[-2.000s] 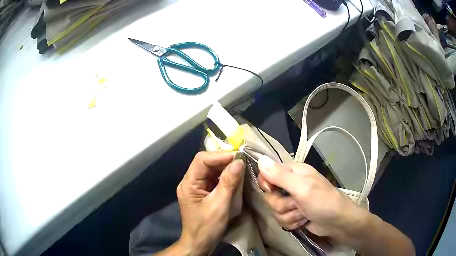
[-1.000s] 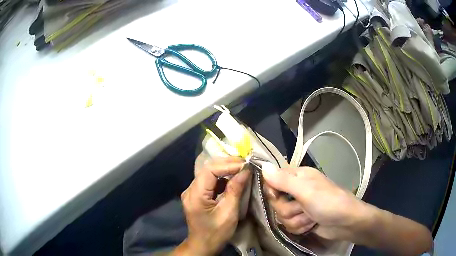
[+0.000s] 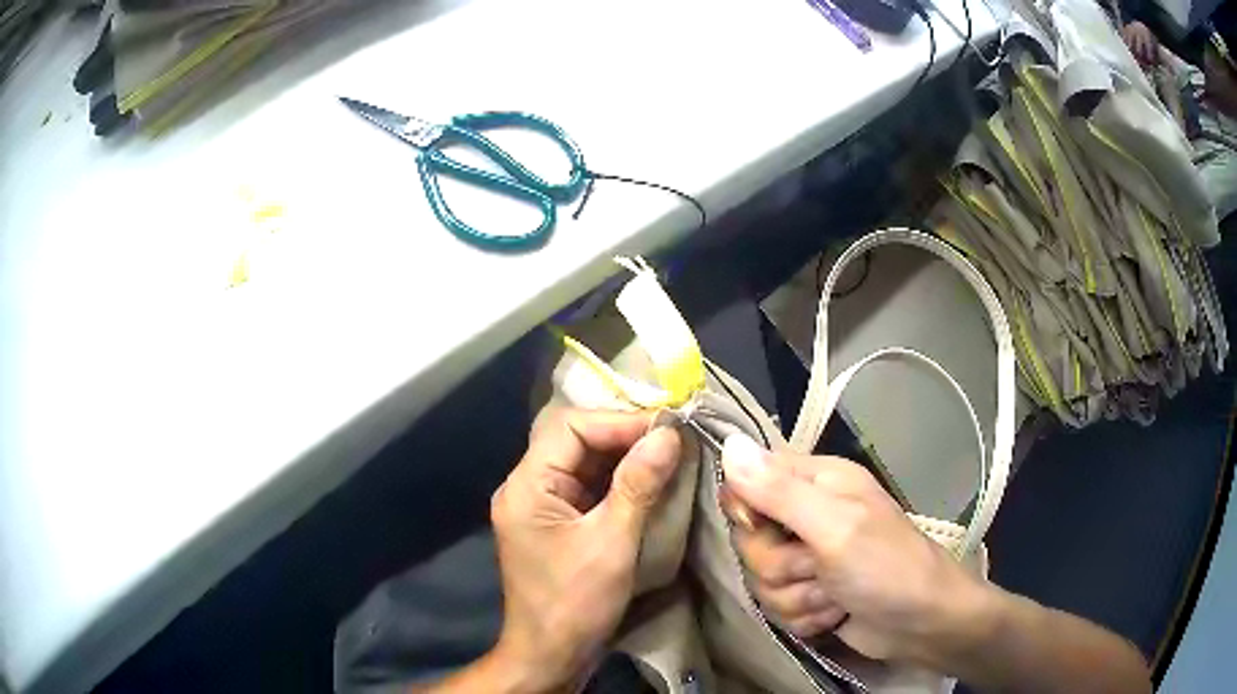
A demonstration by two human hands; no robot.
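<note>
A beige tote bag (image 3: 651,569) lies over my lap, its dark zipper running down beneath my right hand. A pale binding tape tail (image 3: 661,325), yellow at its base and frayed at its tip, sticks up from the corner. My left hand (image 3: 583,522) pinches the bag corner just below the tape. My right hand (image 3: 841,549) holds a small hand tool (image 3: 708,437), its slim silver tip at the corner beside my left fingertips. The rest of the tool is hidden in my fist.
Green-handled scissors (image 3: 495,176) with a black cord lie on the white table (image 3: 366,339). Yellow offcuts (image 3: 242,271) lie left of them. Stacked bags (image 3: 204,48) sit at the back left, more bags (image 3: 1085,231) at the right. A strap loop (image 3: 1007,366) stands beside my right hand.
The tape tail now stands more upright and further right. Both hands and the bag corner have shifted slightly right, the tool tip staying at the corner.
</note>
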